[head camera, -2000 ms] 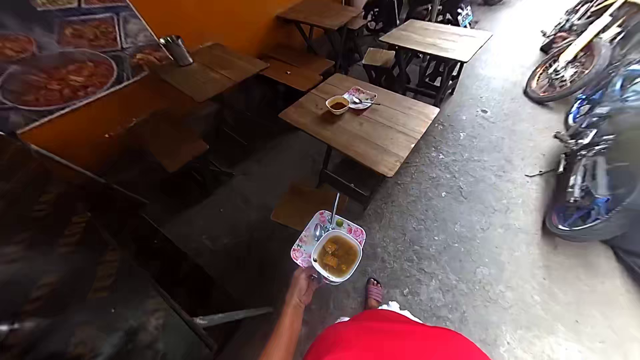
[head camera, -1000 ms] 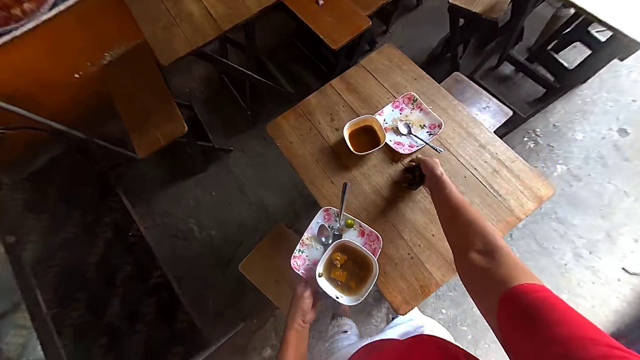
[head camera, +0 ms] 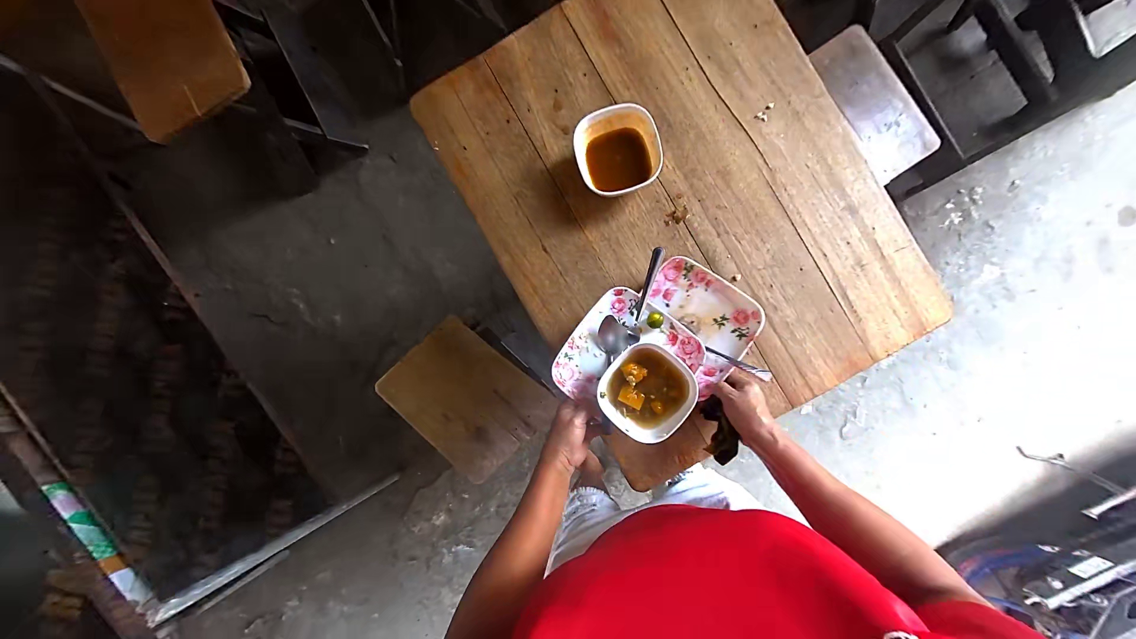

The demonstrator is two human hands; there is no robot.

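Note:
My left hand (head camera: 570, 435) grips the near edge of a floral plate (head camera: 581, 359), which bears a square white bowl of soup (head camera: 650, 393), a spoon (head camera: 612, 335), another utensil's handle and a small green citrus fruit (head camera: 655, 319). My right hand (head camera: 744, 404) holds a second floral plate (head camera: 714, 306) by its near edge, along with a dark crumpled item (head camera: 723, 435). A utensil handle (head camera: 738, 362) sticks out beside that hand. The first plate overlaps the second in view; whether they touch, I cannot tell. Farther off, a white bowl of brown sauce or broth (head camera: 619, 151) stands on the wooden table (head camera: 799, 240).
Food crumbs (head camera: 677, 215) lie on the table. A wooden stool (head camera: 466, 399) is at the near left, and another seat (head camera: 874, 102) is beyond the table's right side. A wooden bench or stool top (head camera: 164, 67) is at upper left. Vehicle parts (head camera: 1074, 559) show at lower right.
My right hand has moved from the tabletop to the second plate, which has come away from beside the sauce bowl toward me. My left hand still holds the soup plate, now over the table's near corner.

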